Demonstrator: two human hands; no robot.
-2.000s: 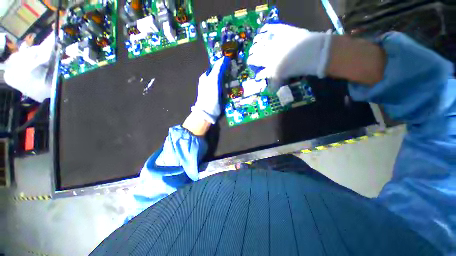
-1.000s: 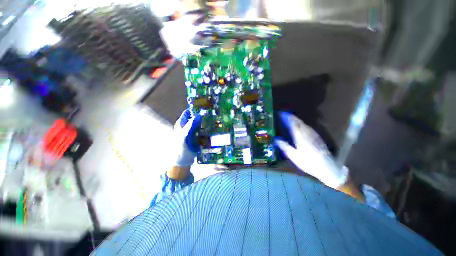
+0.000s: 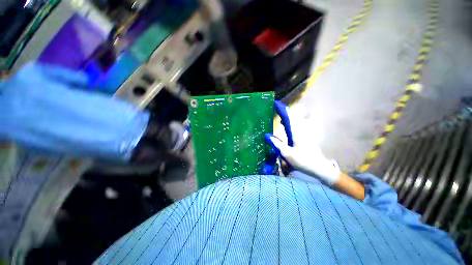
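Observation:
A green circuit board (image 3: 233,137) is upright in front of my body, its flat side with pale solder dots facing me. My right hand (image 3: 297,147), in a white glove with blue fingers, grips its right edge. A small, blurred white-and-blue patch at the board's left edge looks like part of my left hand (image 3: 179,135). Its fingers and hold cannot be made out. A blue sleeve (image 3: 67,116) comes in from the left. The board's component side is hidden, and my body covers its lower edge.
A black bin (image 3: 297,62) with red inside stands on the grey floor beyond the board. A pale machine edge with purple, blue and green surfaces (image 3: 150,44) is at upper left. Yellow-black floor tape (image 3: 396,119) runs at right, beside a dark slatted rack (image 3: 434,160).
The view has turned away from the black-topped tray. The board has flipped from component side to flat underside facing me. My right hand, apart from it a second ago, now grips its edge.

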